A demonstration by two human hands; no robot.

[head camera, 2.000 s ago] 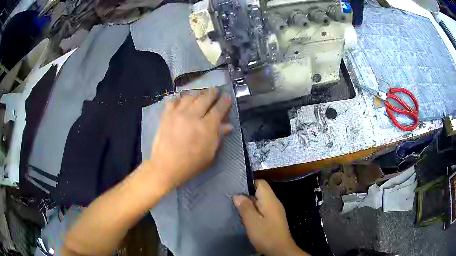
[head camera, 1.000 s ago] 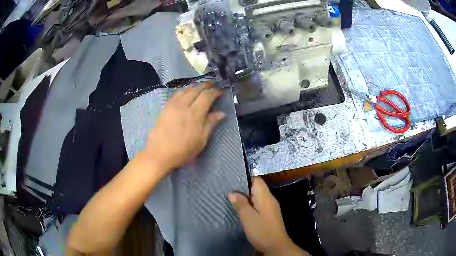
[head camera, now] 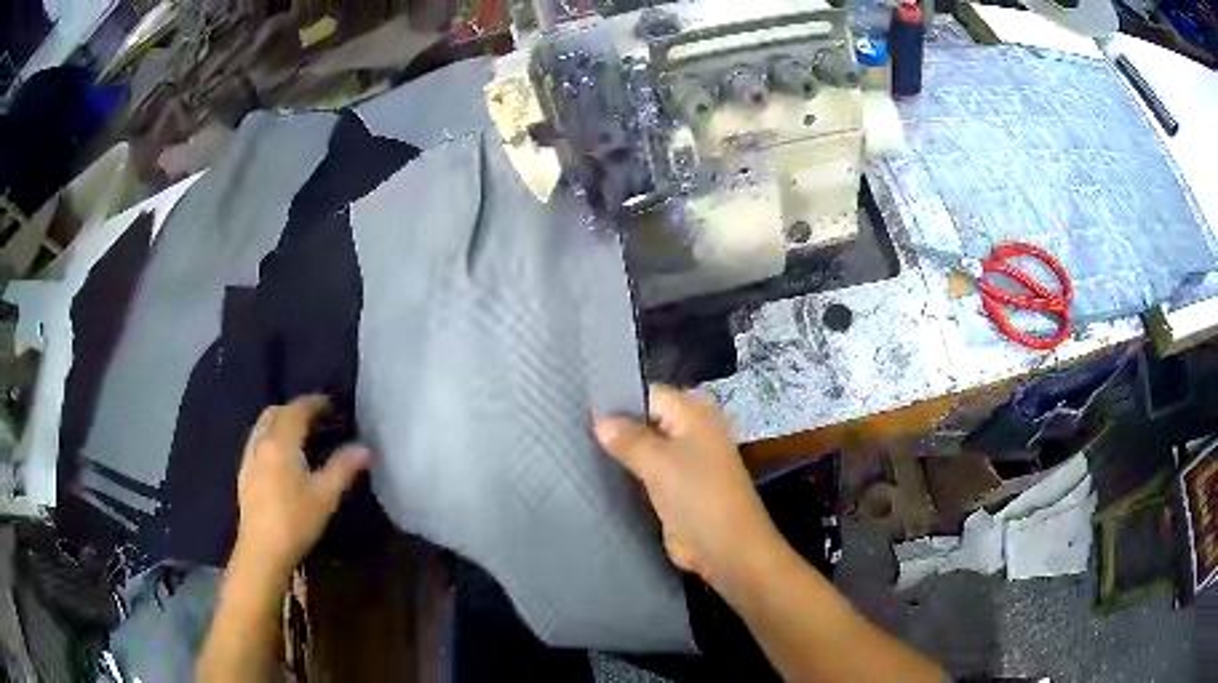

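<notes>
The grey panel point(head camera: 494, 334) lies in front of the overlock machine point(head camera: 761, 147), its top right part at the dark needle area. A thin dark line runs along its right edge. My right hand point(head camera: 681, 460) pinches that right edge between thumb and fingers, below the machine. My left hand point(head camera: 297, 474) is off the grey panel, over the black cloth point(head camera: 301, 307) at its left, fingers apart and slightly blurred; it seems to hold nothing. The grey panel's lower end hangs over the table's front edge.
Red-handled scissors point(head camera: 1026, 296) lie on the pale blue cloth point(head camera: 1055, 174) right of the machine. A dark bottle or spool point(head camera: 906, 51) stands behind them. Stacked grey and black pieces point(head camera: 200, 254) cover the left. White scraps point(head camera: 1049, 520) lie low right, below the brown table edge point(head camera: 855, 434).
My left hand has left the grey panel near the needle and moved down and left. The grey panel has moved up toward the machine. My right hand still grips the edge, slightly higher.
</notes>
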